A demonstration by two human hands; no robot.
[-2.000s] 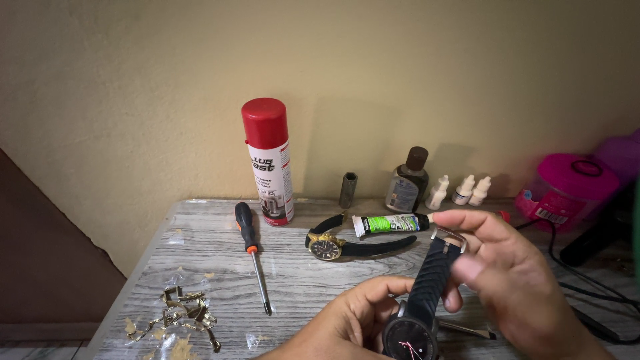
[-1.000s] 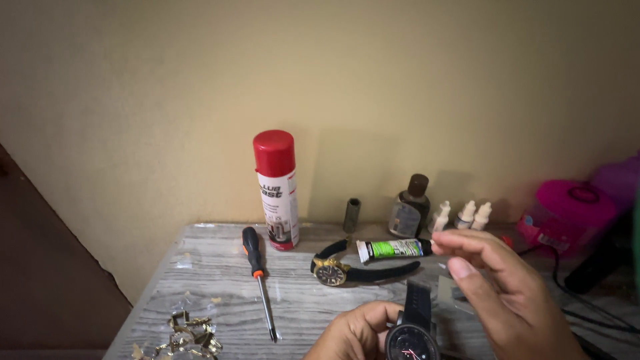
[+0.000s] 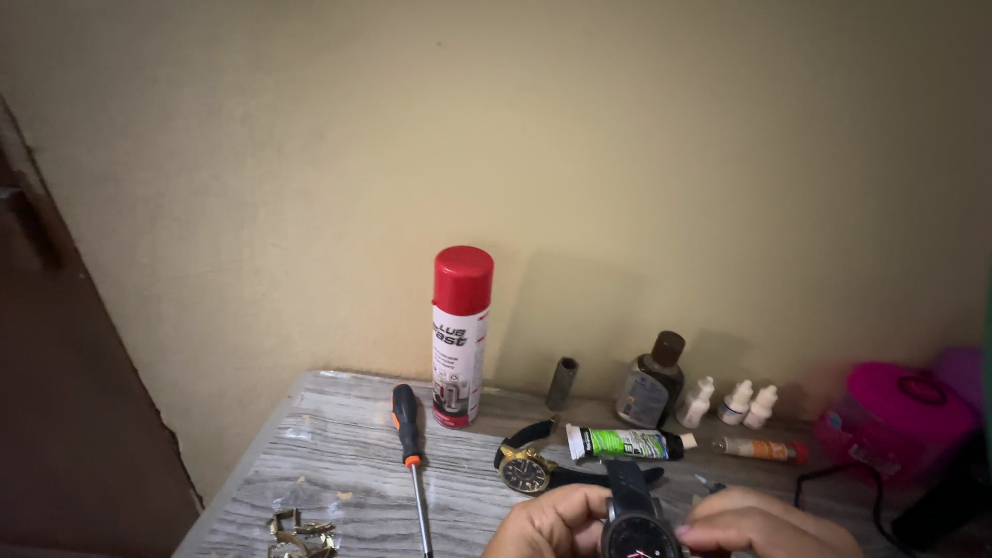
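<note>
A black wristwatch (image 3: pixel 639 535) with a dark strap is held at the bottom edge of the head view. My left hand (image 3: pixel 554 521) grips its case from the left. At the right side of the case are the fingers of my right hand (image 3: pixel 763 523), bent and touching it or very near; whether they grip it is hard to tell. Just beyond my left hand lies a gold-cased watch (image 3: pixel 527 471) with a black strap. Behind the held watch is a green and white tube (image 3: pixel 628 442).
A screwdriver (image 3: pixel 406 426) and gold metal pieces (image 3: pixel 298 535) lie left. Behind stand a red-capped spray can (image 3: pixel 463 341), a dark metal cylinder (image 3: pixel 562 384), a brown-capped bottle (image 3: pixel 651 384) and small white dropper bottles (image 3: pixel 735 403). Right are an orange tube (image 3: pixel 763 449) and a pink container (image 3: pixel 899 422).
My right hand was at the strap's upper end two seconds ago, then raised apart from the watch; now it is lower, beside the case. The view has tilted up.
</note>
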